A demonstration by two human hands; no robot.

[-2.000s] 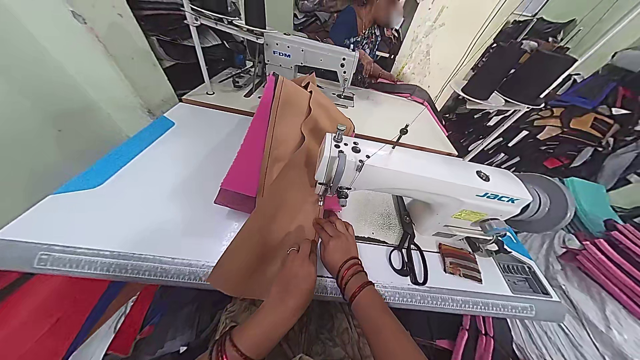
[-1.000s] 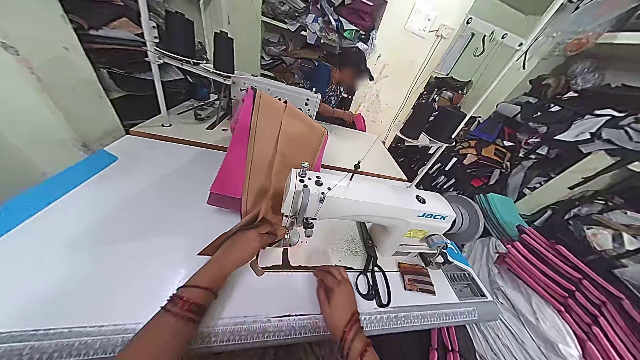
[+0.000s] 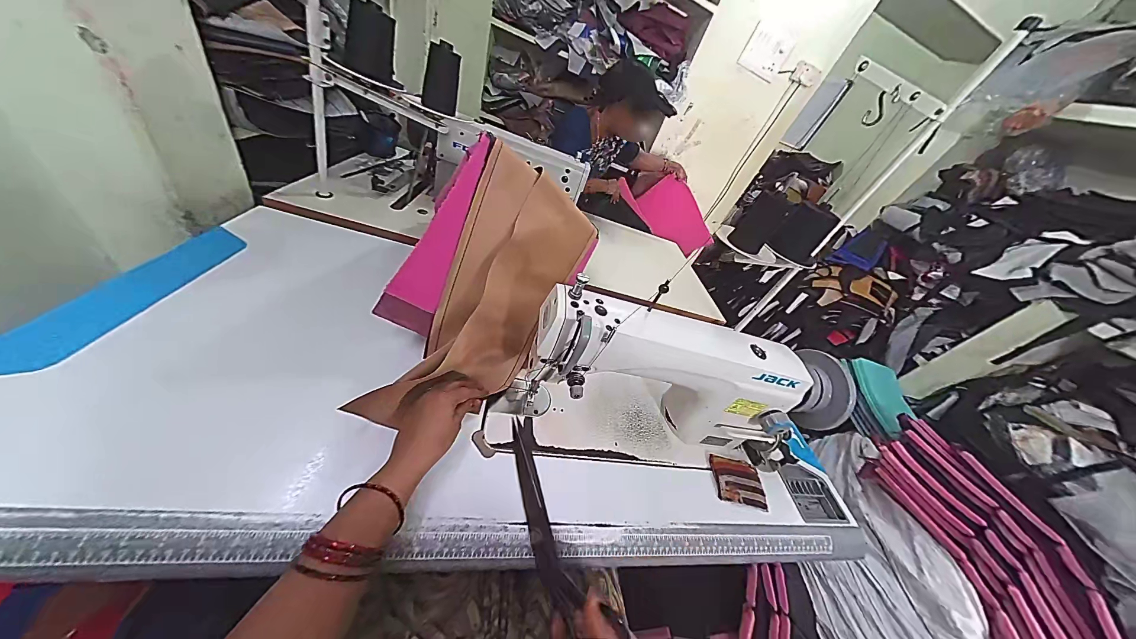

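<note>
My left hand (image 3: pixel 441 408) grips the lower edge of a tan sheet of material (image 3: pixel 524 240), left of the needle area of a white Jack sewing machine (image 3: pixel 692 355). Magenta material (image 3: pixel 435 253) lies against the tan sheet, and both rise behind the machine head. My right hand (image 3: pixel 590 619), at the bottom edge of the view and partly cut off, holds black-handled scissors (image 3: pixel 535 506). The blades point up toward the presser foot, with the tips close to the tan sheet's edge. Whether the blades are apart is unclear.
A striped swatch (image 3: pixel 737 482) lies by the machine base. A measuring tape (image 3: pixel 426 543) runs along the table's front edge. Pink-edged pieces (image 3: pixel 985 515) are stacked at the right. Behind, a person (image 3: pixel 621 133) handles pink material (image 3: pixel 672 213) at a second sewing machine (image 3: pixel 561 167).
The scissors, which lay on the table right of the needle area, are now in my right hand. My left hand stays on the tan material beside the machine head. The co-worker's pink piece is raised and spread.
</note>
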